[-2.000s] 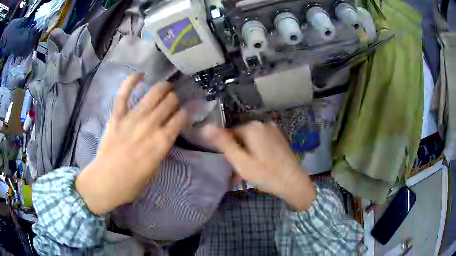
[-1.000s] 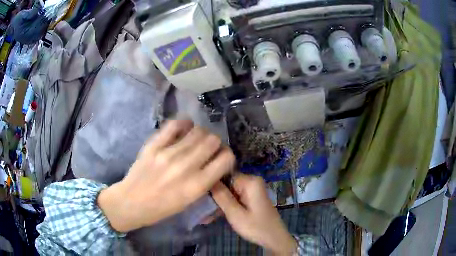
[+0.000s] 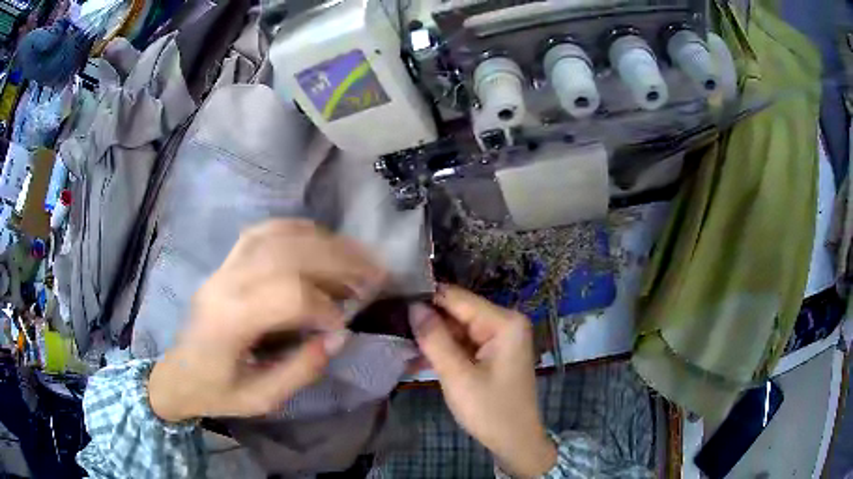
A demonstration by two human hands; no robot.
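Note:
A grey-taupe garment piece (image 3: 229, 168) lies over the machine bed and hangs down toward the lap. Its right edge runs from the presser foot area (image 3: 402, 182) down to my right hand. My right hand (image 3: 486, 360) pinches this edge between thumb and fingers. My left hand (image 3: 271, 318) is blurred over the cloth, thumb and fingertips close together; whether it grips cloth is unclear. The white overlock machine head (image 3: 351, 79) with its purple and yellow label stands above the cloth.
Four tension dials (image 3: 572, 79) line the machine front. Trimmings (image 3: 524, 253) lie on a blue plate (image 3: 589, 292) below. Olive green cloth (image 3: 730, 234) hangs at right, a dark phone-like rectangle (image 3: 739, 430) lower right. Grey cloth (image 3: 112, 168) is heaped at left.
My left hand has moved left, away from my right hand. My right hand has risen slightly and holds the cloth edge, now stretched straight below the presser foot area.

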